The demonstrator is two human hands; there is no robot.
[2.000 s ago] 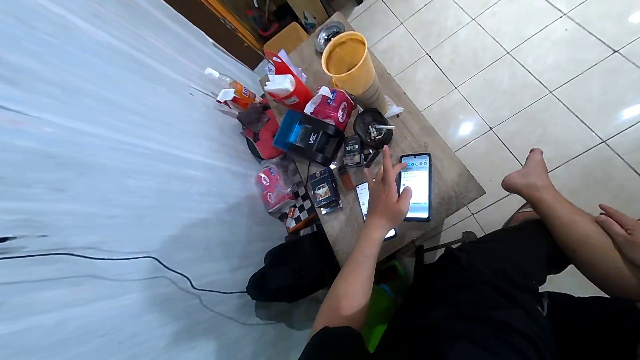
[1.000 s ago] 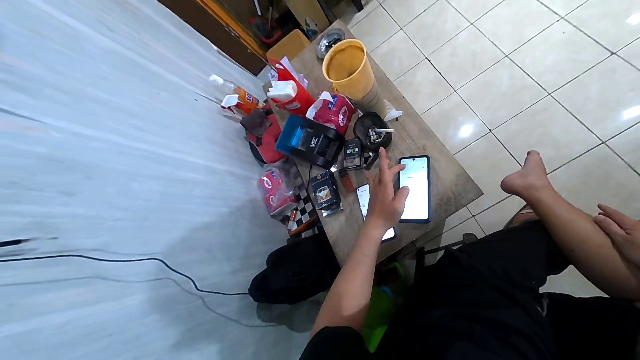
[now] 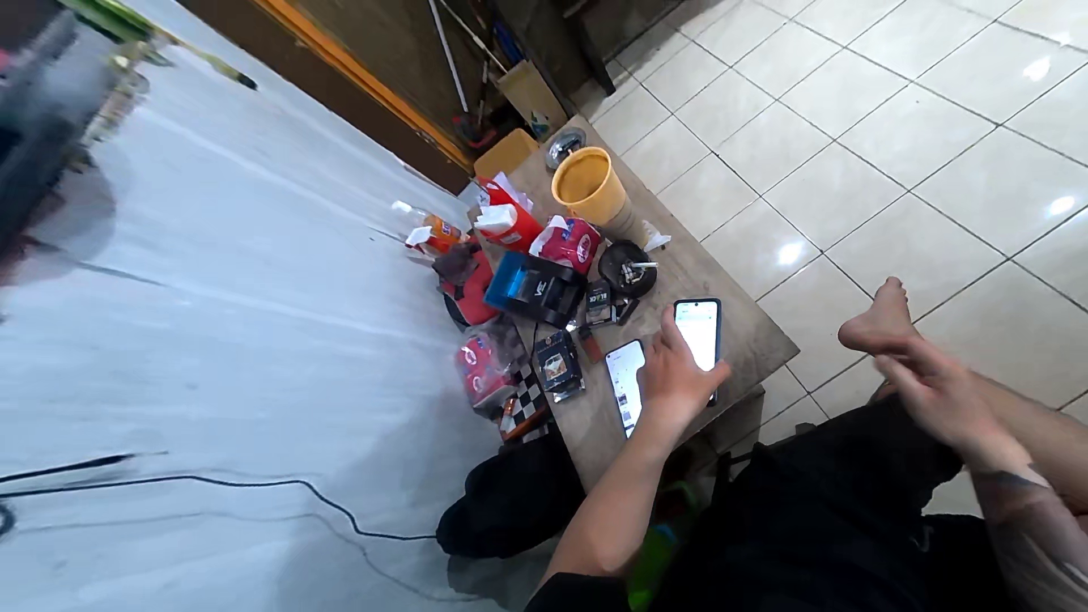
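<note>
A dark-framed smartphone (image 3: 697,334) lies lit on the wooden table. Across its lower part is my left hand (image 3: 676,374), palm down, the index finger at the phone's left edge and the thumb past its right edge. Whether the hand grips it, I cannot tell. A second lit smartphone (image 3: 626,382) lies just left, partly under that hand. My right hand (image 3: 935,395), slightly blurred, is over my bare foot (image 3: 884,319) and ankle, holding nothing, fingers somewhat apart. A black ashtray (image 3: 627,268) with cigarette butts and a cigarette pack (image 3: 599,303) are beyond the phones.
On the wooden table (image 3: 752,340) are a yellow cup (image 3: 625,217), a red tissue pack (image 3: 571,244), a blue-and-black box (image 3: 535,287) and a small dark box (image 3: 558,364). An orange drink bottle (image 3: 442,229) is by the white wall. A black cable (image 3: 246,483) runs at left.
My left hand has shifted right, so its thumb now passes the phone's right edge. My right hand has moved left onto the foot and ankle. The view has tilted up somewhat.
</note>
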